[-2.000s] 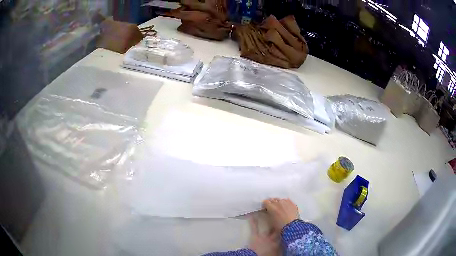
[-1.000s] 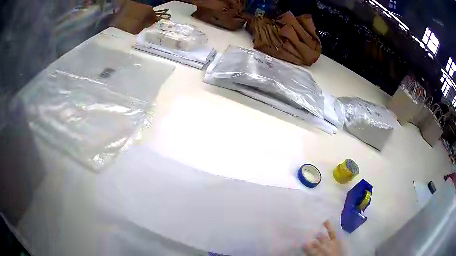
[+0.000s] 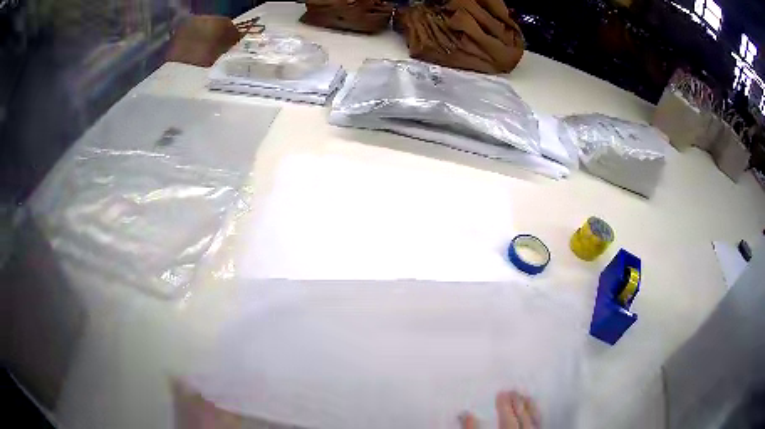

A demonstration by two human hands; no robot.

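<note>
A large thin white tissue sheet lies flat across the near half of the table, over a brighter white stack. My right hand is cut off by the bottom edge. Its fingertips and thumb are apart and rest on the sheet, holding nothing that I can see. A blurred beige-pink shape shows at the lower left under or beside the sheet's edge; I cannot tell what it is. My left hand is not clearly in view.
Blue tape roll, yellow tape rolls and blue dispenser stand right. Clear plastic bags lie left. Plastic-covered packs, brown bags and pale totes are farther off. A grey shiny thing is lower right.
The sheet's far edge, slanted a second ago, now runs nearly level. My right hand has moved left, away from the dispenser. The beige-pink shape has appeared. The blue roll was not visible two seconds ago.
</note>
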